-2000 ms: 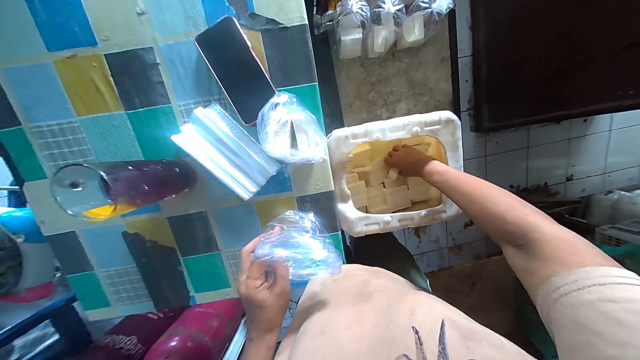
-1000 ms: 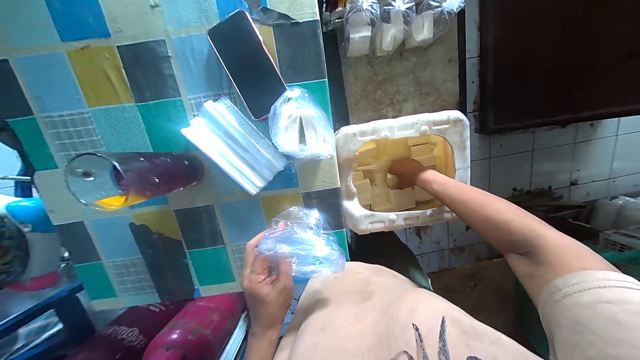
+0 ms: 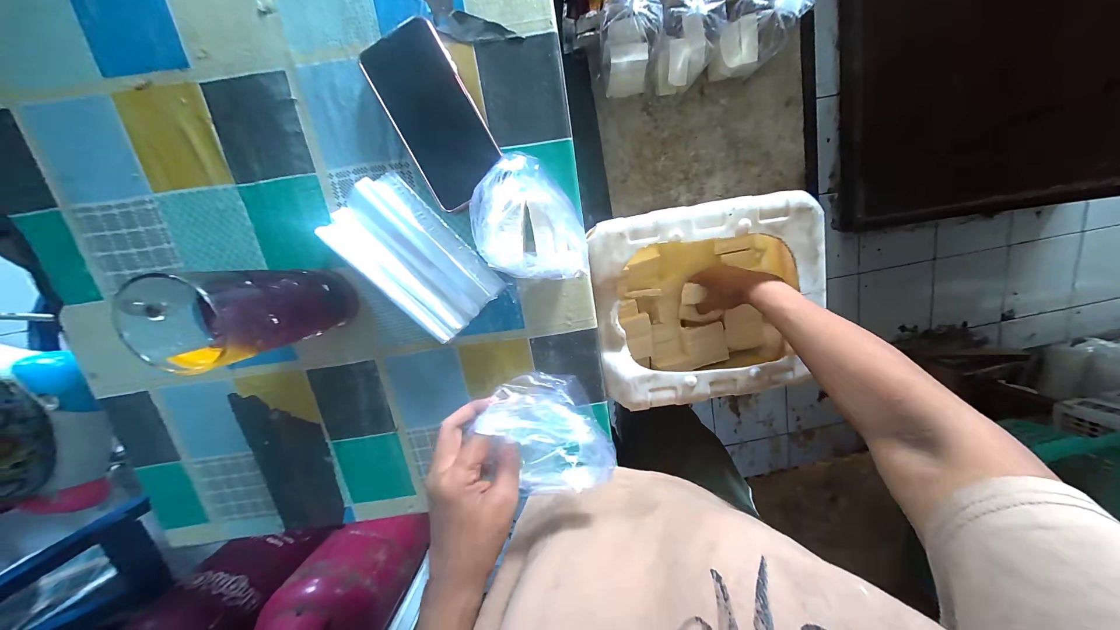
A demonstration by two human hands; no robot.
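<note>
My left hand point(image 3: 477, 455) holds a clear plastic bag point(image 3: 547, 433) by its edge, above the near side of the checkered table. My right hand point(image 3: 731, 289) reaches down into a white plastic container point(image 3: 709, 389) with a cut-out opening; its fingers are on pale yellowish blocks point(image 3: 691, 344), probably tofu, and whether it grips one is hard to see. A filled clear bag with pale pieces point(image 3: 525, 219) sits at the table's edge, beside a stack of folded clear plastic bags point(image 3: 411, 258) and a smartphone point(image 3: 433, 114).
A tall glass of dark drink point(image 3: 271, 319) appears on the checkered tabletop point(image 3: 367, 394). Several filled bags point(image 3: 682, 44) lie beyond the container. A dark panel point(image 3: 980, 96) stands at right, a blue chair frame point(image 3: 79, 547) and magenta cushions point(image 3: 350, 577) at lower left.
My right hand has shifted a little among the blocks inside the container. My left hand keeps hold of the clear bag in about the same place.
</note>
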